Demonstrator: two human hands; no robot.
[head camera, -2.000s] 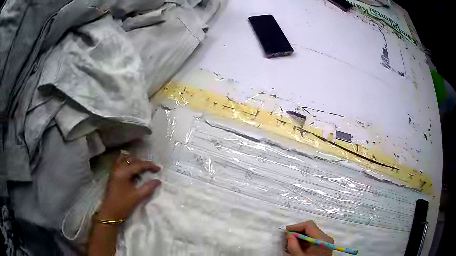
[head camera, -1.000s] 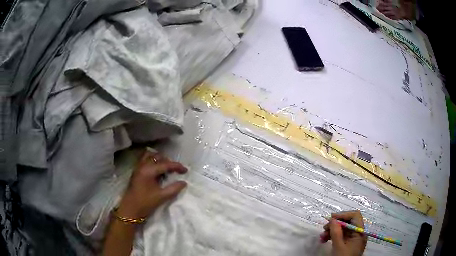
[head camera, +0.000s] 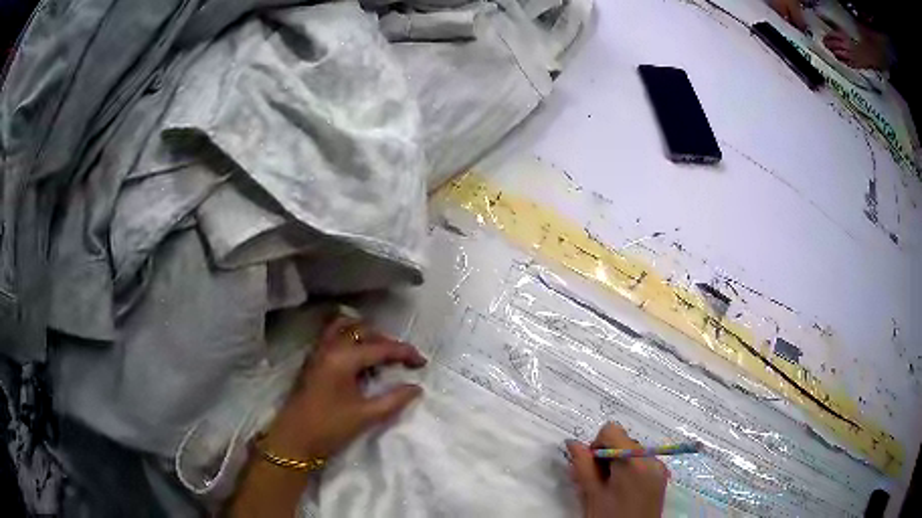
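The pale garment (head camera: 455, 455) lies at the near table edge. My left hand (head camera: 349, 395) rests at its left part, thumb and fingers apart and bent, with no object seen between them. My right hand (head camera: 619, 476) holds a thin multicoloured pencil (head camera: 657, 449) near the garment's upper edge; the barrel points right and the tip is too small to see clearly. The lined guide sheet (head camera: 607, 369) lies beyond the garment under shiny, wrinkled clear film. A white cord loop (head camera: 192, 470) shows left of my left wrist.
A large heap of grey garments (head camera: 303, 132) fills the left. A yellow strip (head camera: 627, 278) crosses the table beyond the film. A smartphone (head camera: 679, 113) lies mid-table. A dark oblong object (head camera: 789, 54) and another person's hand (head camera: 857, 49) are at the far right. A black tool (head camera: 878, 504) is cut off lower right.
The view has shifted, so the table's things appear further right. My right hand first moved right over the lined guide, then back left toward my left hand; its pencil now lies flatter. My left hand keeps its pose.
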